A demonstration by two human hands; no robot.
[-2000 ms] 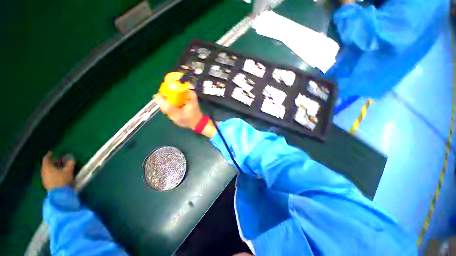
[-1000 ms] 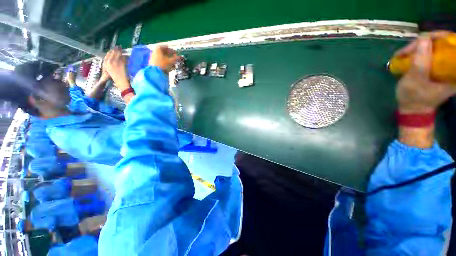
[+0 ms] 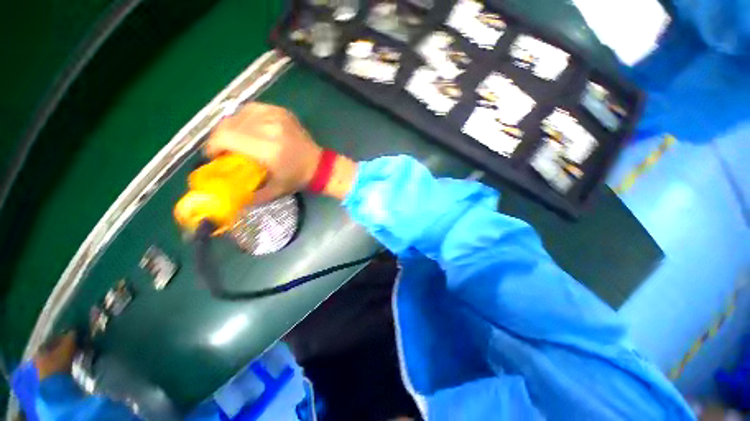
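Observation:
My right hand (image 3: pixel 267 148), with a red wrist band, grips a yellow-orange electric screwdriver (image 3: pixel 222 189) over the round silver plate of holes (image 3: pixel 267 230), covering part of it. The screwdriver's tip is not clearly visible. My left hand (image 3: pixel 56 355) appears at the lower left edge, small and blurred, near loose circuit-board modules; its fingers and any contents cannot be made out. One loose module (image 3: pixel 159 267) and another (image 3: pixel 118 297) lie on the green mat between the hands.
A black compartment tray (image 3: pixel 395 111) holding several modules lies at the upper right. A pale worn rail (image 3: pixel 148 181) runs along the mat's far side. A black cord (image 3: pixel 288 286) loops from the screwdriver. White paper (image 3: pixel 629 29) and another person's blue sleeve (image 3: pixel 711 29) are at top right.
The view swung left, then back right. The screwdriver is now over the round plate, where it was away from it before. My left hand has shifted towards the lower left edge.

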